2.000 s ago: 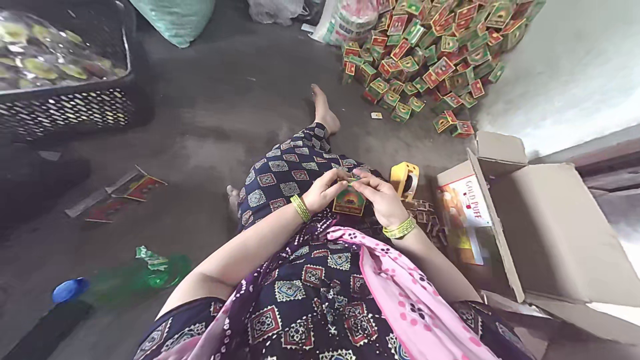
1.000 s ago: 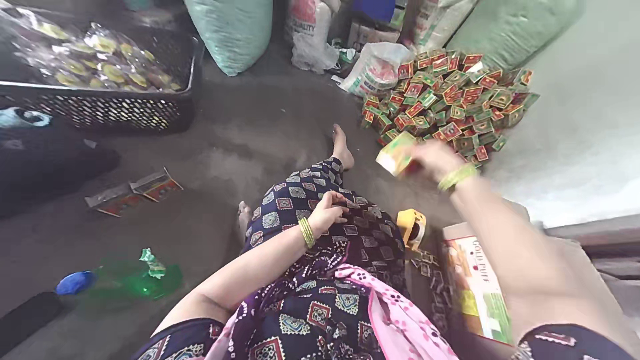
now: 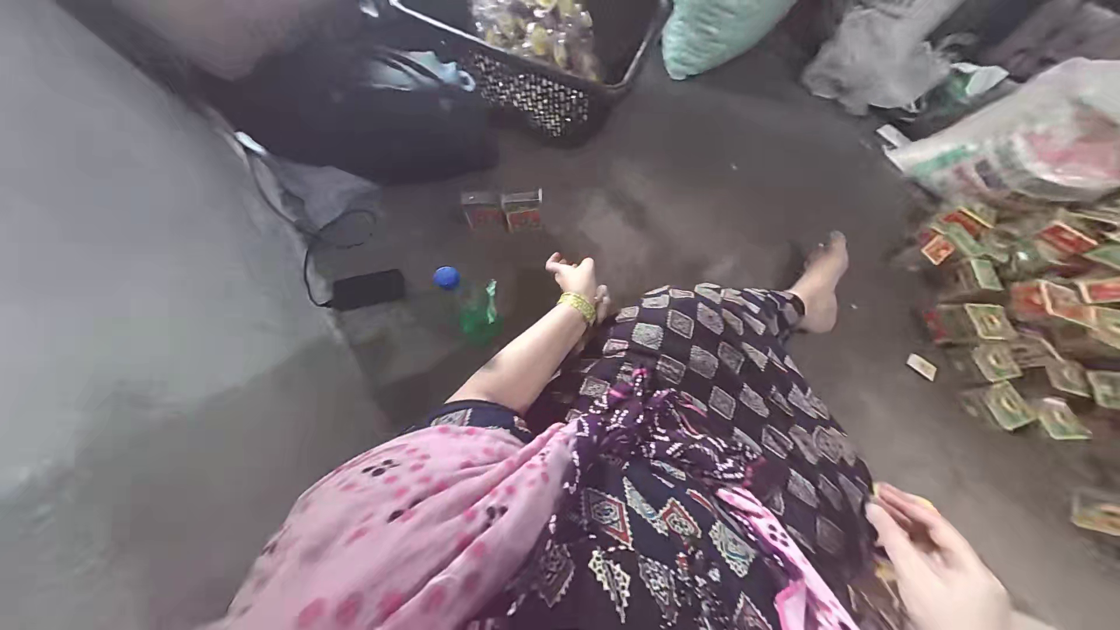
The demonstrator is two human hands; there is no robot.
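Note:
My left hand, with a yellow-green bangle at its wrist, is held out over the floor beside my left knee, fingers apart and nothing seen in them. Nearest to it are a green plastic bottle with a blue cap and two small boxes lying side by side. At the lower right my right hand is beside my patterned trousers. Something yellow shows slightly behind its fingers; whether the hand holds it is unclear.
Many small red and green boxes lie heaped at the right, below a printed plastic sack. A black crate with wrapped items stands at the top, near a pale green sack. A black power brick with a cable lies left.
The view has swung strongly left. My left hand has moved from my lap out toward the bottle. My right hand has come back from near the heap, and the small box it held is no longer seen there.

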